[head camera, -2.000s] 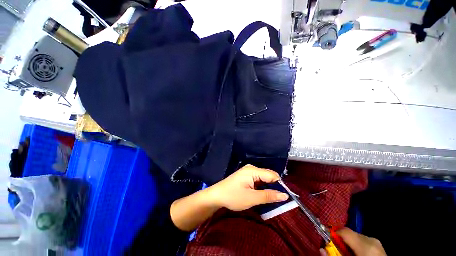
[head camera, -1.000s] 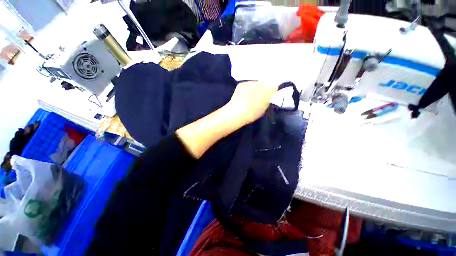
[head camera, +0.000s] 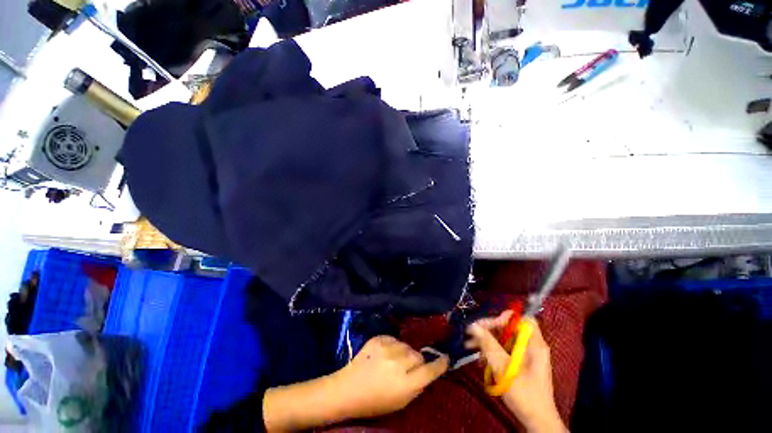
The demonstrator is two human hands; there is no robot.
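Note:
A pair of scissors with red and yellow handle loops is in my right hand, blades pointing up and away over my lap. My left hand is low at the centre, its fingers closed on a dark navy strip with a white edge. The strip's far part is partly hidden by my fingers. The dark navy garment lies in a heap on the machine table, its frayed edge hanging over the front.
The white sewing machine stands at the back right, with a pink and blue tool on the table. Blue crates and a plastic bag are at lower left. A red checked covering is on my lap.
My left hand has come down from the garment to my lap and holds the strip. The waistband loop near the needle is gone from view. My right hand with the scissors has come into view.

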